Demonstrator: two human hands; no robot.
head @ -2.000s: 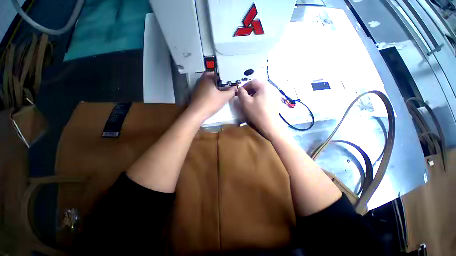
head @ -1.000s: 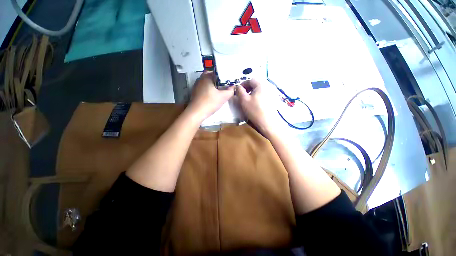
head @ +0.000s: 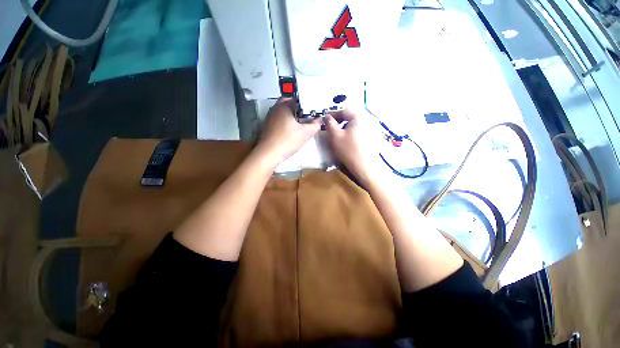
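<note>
The white sewing machine head [head: 326,41] with a red three-part logo stands at top centre. My left hand [head: 284,130] and my right hand [head: 345,136] meet under it, fingertips pinched close together at the small metal parts. What the fingertips hold is too small and hidden to tell. A brown bag body [head: 333,251] with a vertical seam lies below my hands, between my forearms. Another brown panel [head: 115,183] lies at the left, with a black label [head: 160,163] on it.
A brown strap loop [head: 529,183] stands at the right of the shiny table. A red and blue tool with a dark cord [head: 395,141] lies right of the needle area. Bunched brown handles [head: 41,85] and a teal mat [head: 146,41] are at the upper left.
The whole view shifts very slightly. Both hands stay under the machine head, with only slight movement of the fingertips.
</note>
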